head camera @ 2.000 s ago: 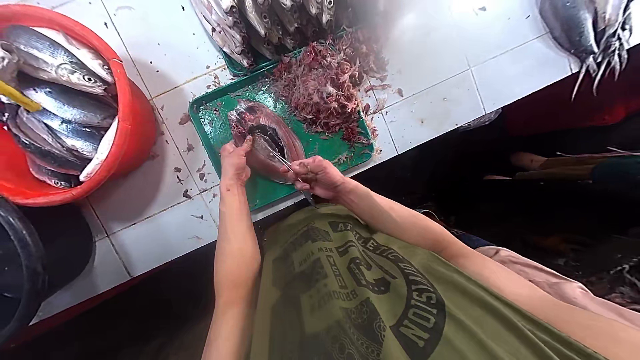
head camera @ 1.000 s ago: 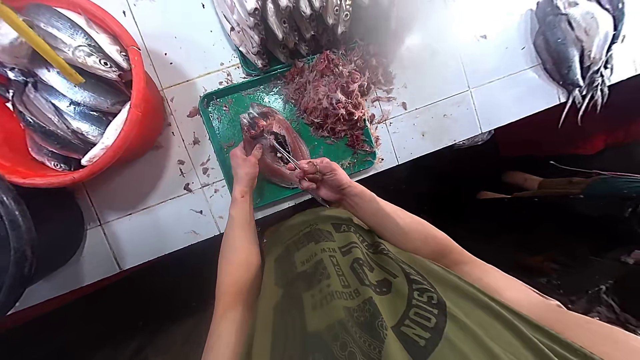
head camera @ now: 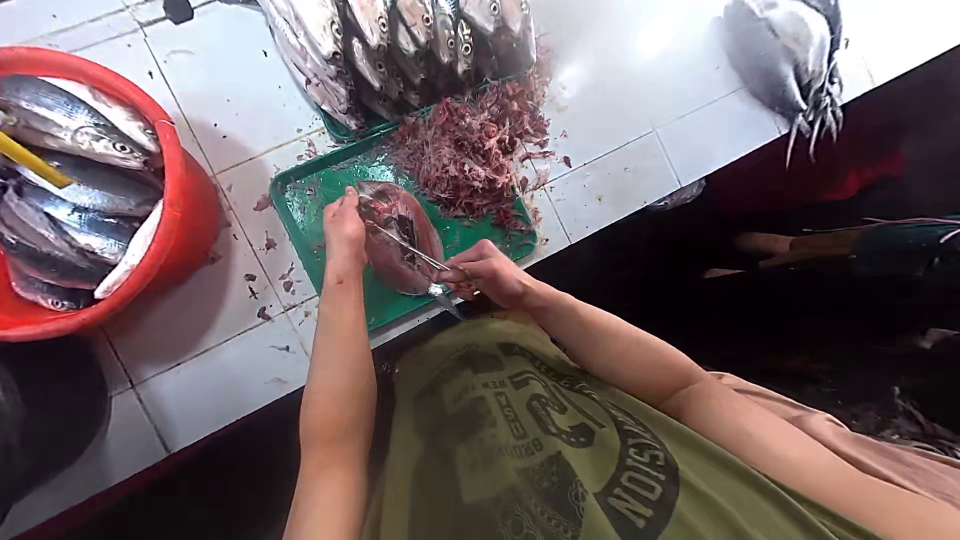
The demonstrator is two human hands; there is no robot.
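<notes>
An opened fish [head camera: 415,241] lies on a green tray [head camera: 307,214], its reddish flesh and dark inner lining showing. My left hand [head camera: 345,232] grips the fish at its upper left edge. In my right hand [head camera: 484,271] is a thin metal tool [head camera: 412,249], which may be tweezers; its tip reaches over the upper part of the fish. The fish's tail [head camera: 448,301] sticks out below my right hand. A heap of reddish gills or fish scraps [head camera: 480,154] lies on the tray's upper right part and spills over its edge.
At the left stands a red tub [head camera: 176,217] of whole fish with a yellow handle or stick [head camera: 34,159] in it, above a black bucket [head camera: 45,420]. Whole fish [head camera: 405,45] are stacked behind the tray. Squid or similar [head camera: 787,56] lies on the tiled counter [head camera: 615,187] at the right.
The metal tool stays in my right hand and my left hand remains on the fish. The tool's tip has shifted towards the upper left part of the fish since the first frame.
</notes>
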